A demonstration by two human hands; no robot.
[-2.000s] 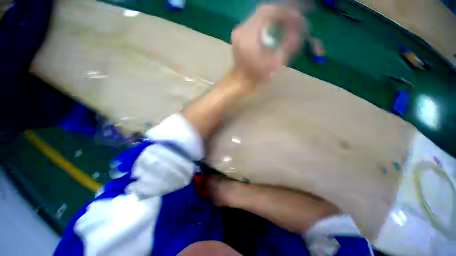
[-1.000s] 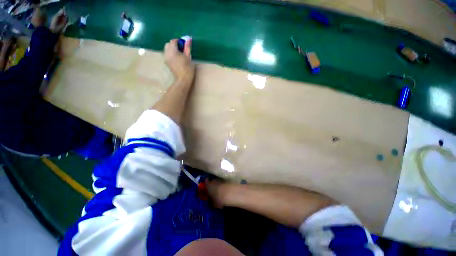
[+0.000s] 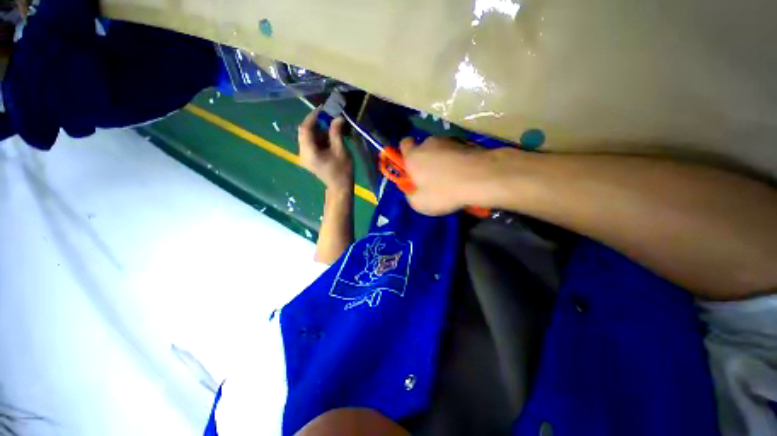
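My right hand point(image 3: 443, 174) is shut on an orange-handled tool point(image 3: 396, 169), likely a soldering iron, below the table edge. Its thin metal shaft points up and left. My left hand point(image 3: 326, 153) holds a small blue unit with a whitish-grey face point(image 3: 332, 105) between thumb and fingers. The tool's shaft ends at or very near the unit; whether they touch cannot be told. Wires and any small parts on the unit are too small to make out.
The table's covered edge point(image 3: 383, 51) runs above both hands. A clear ridged plastic tray point(image 3: 260, 78) lies below it at left. A neighbour's dark sleeve point(image 3: 64, 72) is at upper left. The green floor has a yellow line point(image 3: 247, 140) and white scraps.
The view has tilted down to the lap, and the belt is out of the picture. My left hand has come back from the belt with the unit to the tool's shaft.
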